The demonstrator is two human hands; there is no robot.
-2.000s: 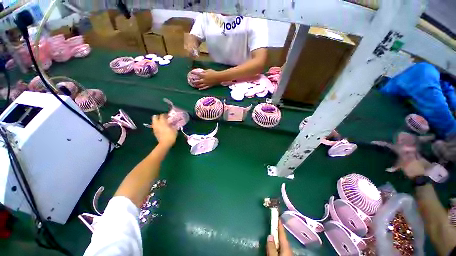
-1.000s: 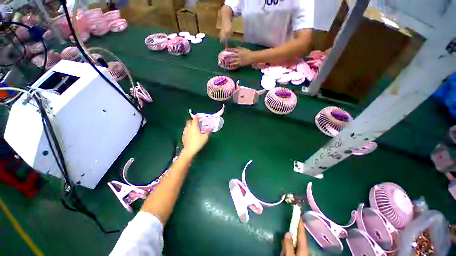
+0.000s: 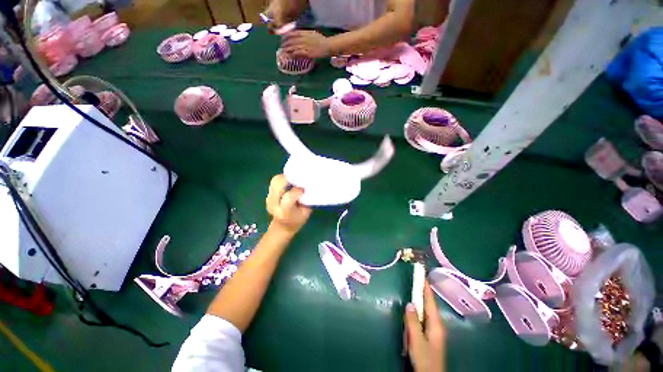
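My left hand (image 3: 288,206) holds a pink clip base with bracket (image 3: 323,179) by its oval end, raised above the green bench, its curved arms pointing up and outward. My right hand (image 3: 424,330) grips the pale handle of a hammer (image 3: 418,290) at the lower right, its small metal head up. Another clip base with bracket (image 3: 340,270) lies on its side between my hands, its arm tip beside the hammer head. One more clip base (image 3: 163,289) lies at the left, beside a pile of small silvery metal pieces (image 3: 227,259).
A white machine box (image 3: 80,203) with black cables stands at left. A white steel post (image 3: 509,123) slants at right. Fan heads (image 3: 352,110) lie across the far bench. Clip bases (image 3: 459,292) and a plastic bag (image 3: 615,309) of copper-coloured parts lie at right. A person's hand (image 3: 305,43) works opposite.
My left hand has brought the held clip base closer and higher. A clip base has appeared on the bench between my hands since the earliest frame. My right hand still holds the hammer.
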